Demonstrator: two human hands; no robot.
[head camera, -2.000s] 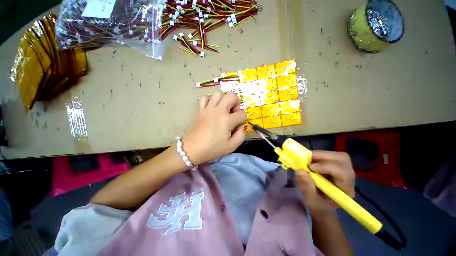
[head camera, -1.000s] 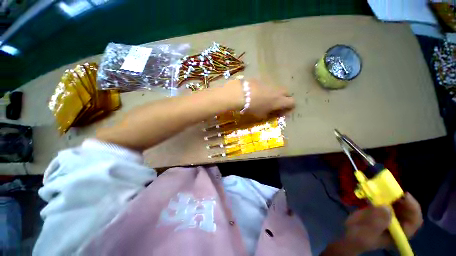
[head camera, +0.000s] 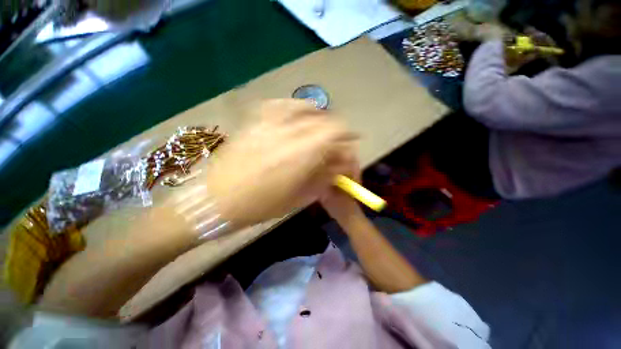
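Observation:
My left hand (head camera: 276, 160), with a beaded bracelet on the wrist, is large and blurred over the bench. Its fingertips are not clear, so I cannot tell if it holds anything. My right hand (head camera: 340, 178) is partly hidden behind it and holds the yellow soldering iron (head camera: 361, 193). Only the handle end shows; the tip is hidden. The round tin (head camera: 311, 95) stands just beyond my hands, partly covered. The amber board panel is not visible.
A heap of connector leads (head camera: 182, 155), a clear bag of leads (head camera: 102, 187) and stacked amber sheets (head camera: 30, 255) lie at left. Another person's sleeve (head camera: 524, 92) is at upper right. A red stool (head camera: 436, 204) stands beyond the brown bench covering (head camera: 388, 92). A green surface (head camera: 204, 58) lies behind.
The view has turned and shifted right. My left hand has gone from the panel's far edge to near the tin. My right hand has brought the iron in beside my left hand.

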